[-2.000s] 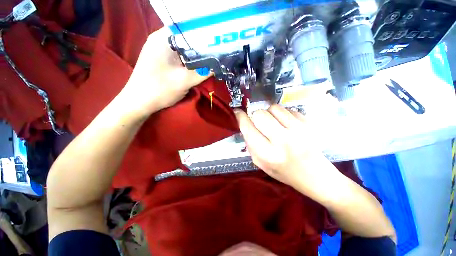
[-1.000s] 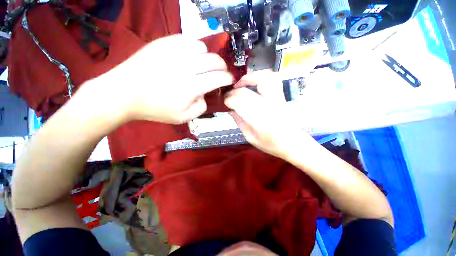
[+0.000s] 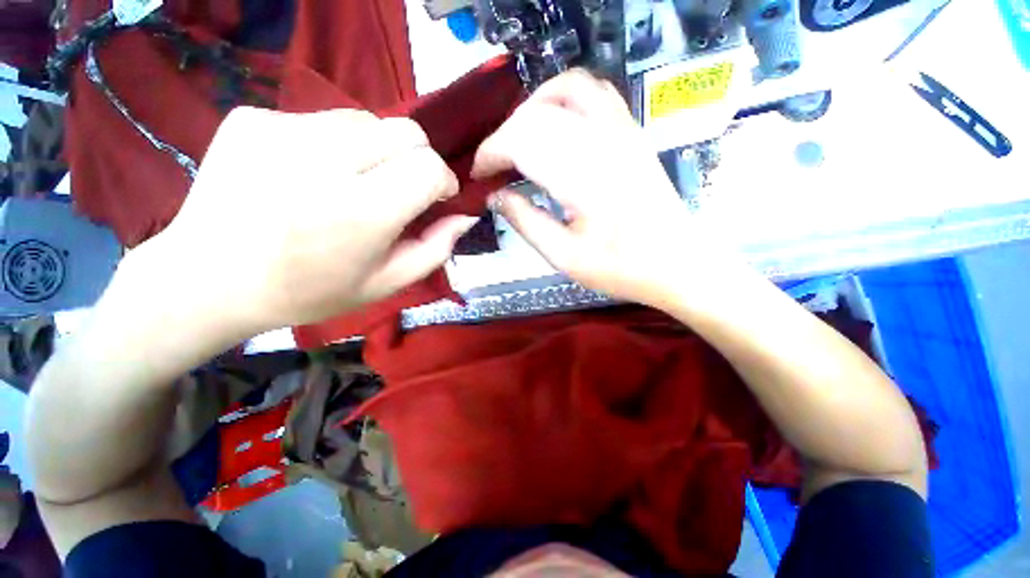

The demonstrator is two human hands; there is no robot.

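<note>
A dark red cloth part point(image 3: 469, 107) lies at the presser foot area point(image 3: 550, 51) of the sewing machine and runs down between my hands. My left hand point(image 3: 328, 209) pinches its edge between thumb and fingers, left of the machine's needle area. My right hand point(image 3: 587, 186) pinches the cloth close beside the left fingertips, with thumb and fingertips bent inward. The exact edge held is partly hidden by the fingers. More red cloth point(image 3: 542, 418) lies over my lap below the table edge.
Black thread snips point(image 3: 960, 113) lie on the white table at the right. A metal ruler strip point(image 3: 520, 300) runs along the table's front edge. A blue bin point(image 3: 943, 395) stands lower right. A red crate point(image 3: 251, 457) and brown cloth point(image 3: 378, 497) are lower left. A red pile with speckled cord point(image 3: 130, 119) lies upper left.
Both hands have moved from beside the needle toward the front of the table, and now pinch the cloth close together. The view has shifted downward, so less of the machine head shows.
</note>
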